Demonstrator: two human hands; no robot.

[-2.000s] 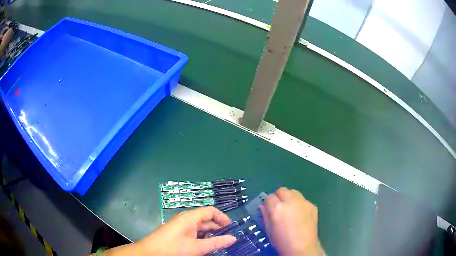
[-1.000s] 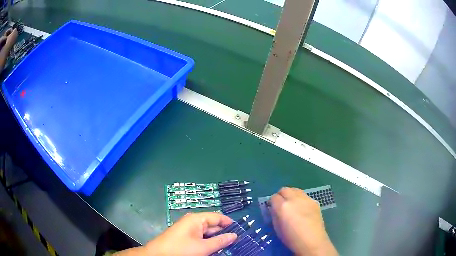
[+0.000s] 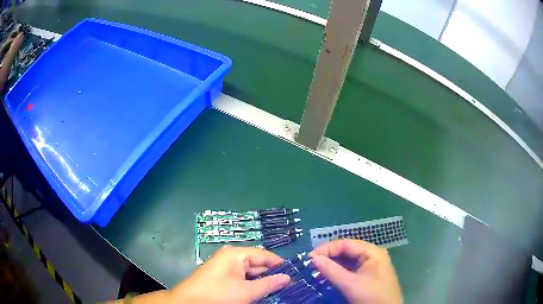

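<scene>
Several slim circuit board assemblies (image 3: 232,228) lie joined in a row on the green bench, black bodies and pale tips pointing right. A second group of dark sticks (image 3: 292,288) lies nearer me, partly hidden by my hands. My left hand (image 3: 229,278) holds this nearer group, thumb and fingers on the black bodies. My right hand (image 3: 356,268) has thumb and forefinger pinched at the pale tips; whether a tiny piece is between them cannot be told. The backing sheet (image 3: 360,233) with rows of black pieces lies just beyond my right hand.
A large blue tray (image 3: 119,119) stands at the left. A metal post (image 3: 330,77) rises from the white edging strip (image 3: 387,176) beyond the work. Another person's hand (image 3: 13,47) and more sticks (image 3: 33,52) are at the far left. A grey panel (image 3: 497,267) stands at right.
My right hand has moved from the backing sheet towards me, to the tips of the nearer sticks. More of the sheet now shows. My left hand stays on the sticks.
</scene>
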